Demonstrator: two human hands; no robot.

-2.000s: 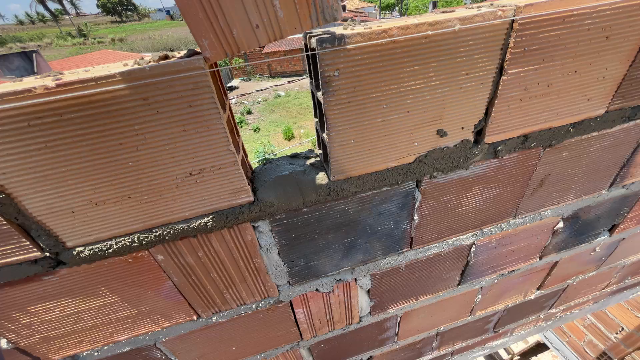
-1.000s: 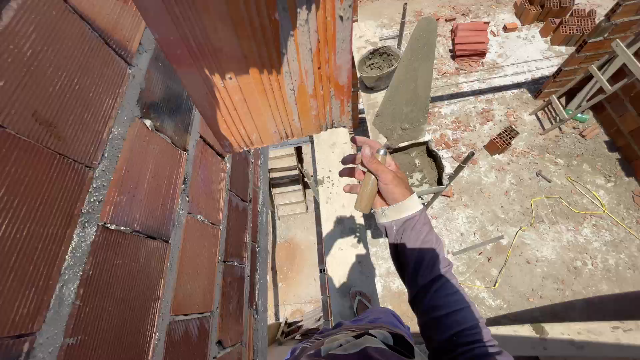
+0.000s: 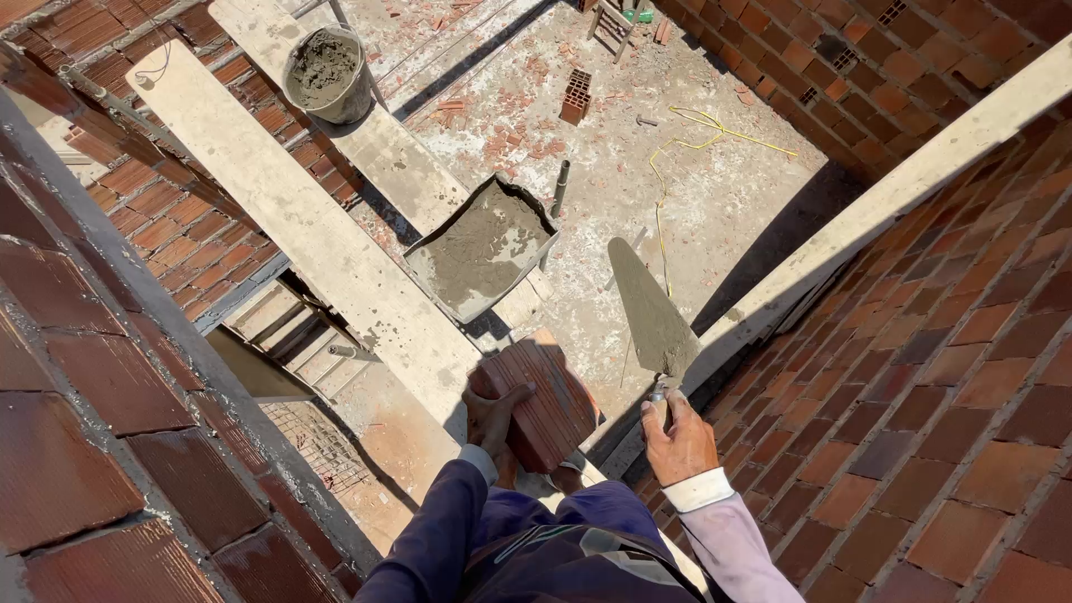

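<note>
My left hand (image 3: 496,417) grips the left side of a red hollow clay block (image 3: 540,400), held in front of my body above the plank. My right hand (image 3: 680,440) is closed around the handle of a mortar-coated pointed masonry trowel (image 3: 649,310), whose blade points up and away from me. Beyond the block, a square mortar tray (image 3: 481,251) holds wet grey mortar. A bucket of mortar (image 3: 327,75) stands farther off on a second plank at the upper left.
Scaffold planks (image 3: 310,243) run high above the floor, with a gap over a wooden ladder-like frame (image 3: 293,339). Block walls rise at left (image 3: 117,394) and right (image 3: 930,435). A long pale beam (image 3: 888,201) crosses at right. Below lie a yellow cord (image 3: 720,130) and rubble.
The view has swung from the wall down to the scaffold. A second ago my right hand held the trowel beside a large upright block; now my left hand is seen holding a block.
</note>
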